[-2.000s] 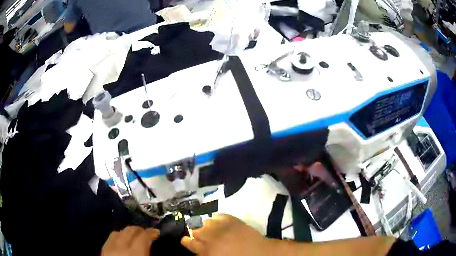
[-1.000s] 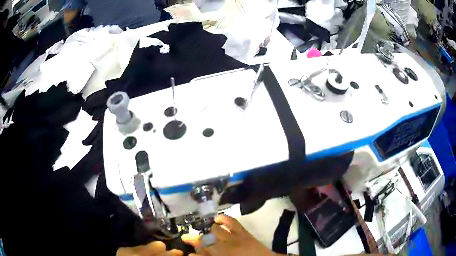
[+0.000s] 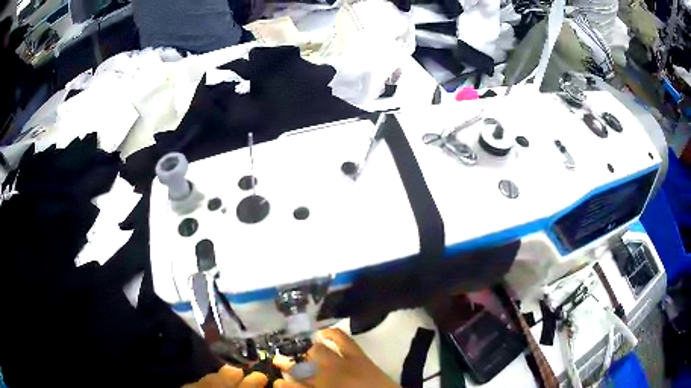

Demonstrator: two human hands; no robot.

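Observation:
The white sewing machine head (image 3: 333, 204) with its blue stripe fills the middle. Black garment cloth (image 3: 68, 303) lies heaped left of it and behind it. My left hand (image 3: 227, 378) is at the bottom edge, cut off, with its fingertips just left of the needle area (image 3: 292, 345). My right hand (image 3: 341, 365) is right beside the presser foot, partly behind the metal parts and cut off below. Both hands press fingers on a small piece of black fabric (image 3: 261, 373) between them. The needle tip is hidden.
A dark phone-like rectangle (image 3: 485, 345) lies under the arm, with a reddish-brown tape (image 3: 535, 350) right of it. A black strip (image 3: 417, 358) lies on the machine bed. White fabric pieces (image 3: 98, 114) lie behind left. Blue plastic (image 3: 627, 373) shows at lower right. A person's dark clothing (image 3: 186, 24) shows behind.
The view has shifted, so the machine sits lower than two seconds ago and both hands are more cut off by the bottom edge. The fingers remain by the needle area.

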